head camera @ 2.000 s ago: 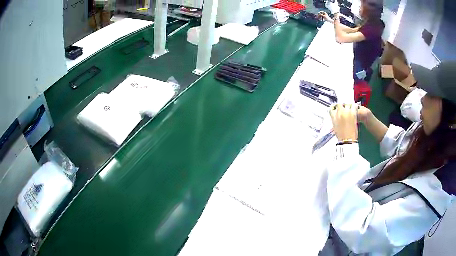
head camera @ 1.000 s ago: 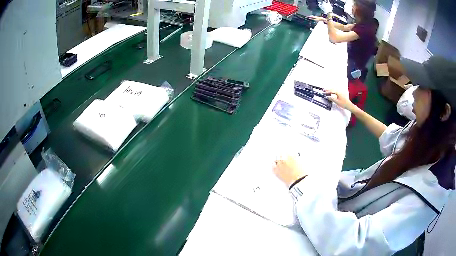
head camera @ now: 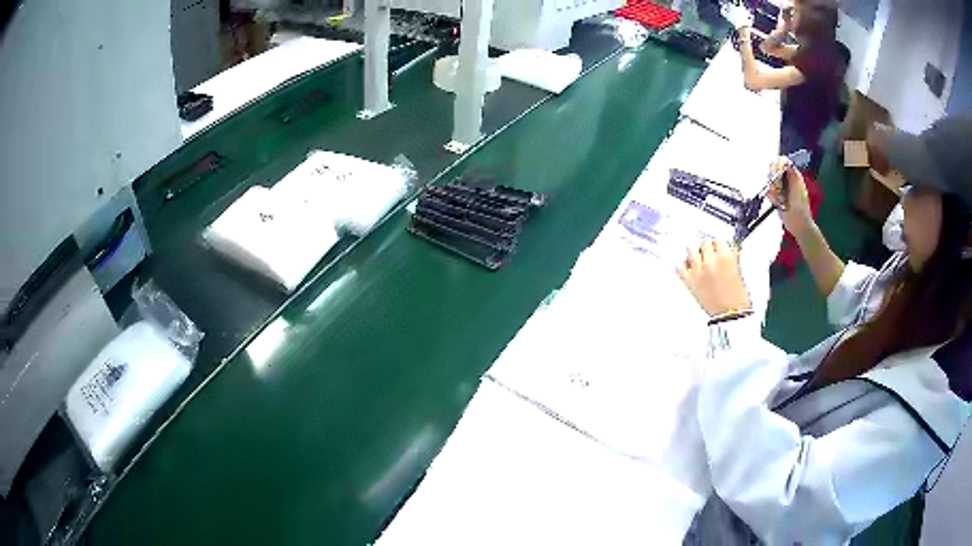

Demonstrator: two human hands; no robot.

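Neither of my hands is in view. Nearest in front of me is the white foam sheet [head camera: 458, 469] along the bench edge, beside the glossy green conveyor belt [head camera: 352, 395]. A bundle of dark, overlapping phone frames [head camera: 474, 224] lies on the belt. Further along the bench lie a stack of black frames [head camera: 706, 192] and thin, clear-looking pieces with a bluish tint [head camera: 643, 226], too blurred to tell exactly.
Another worker [head camera: 821, 427] at the right holds a dark frame over the bench; a second person [head camera: 812, 75] works beyond. White bulk packs [head camera: 128, 389] [head camera: 272, 235] lie left of the belt. Two white posts [head camera: 470, 75] stand behind them. Red trays [head camera: 648, 14] sit at the far end.
The frame bundle has moved nearer along the belt. The other worker's raised hand now holds a dark frame, while their other hand has moved back up the bench. The view has swung slightly left.
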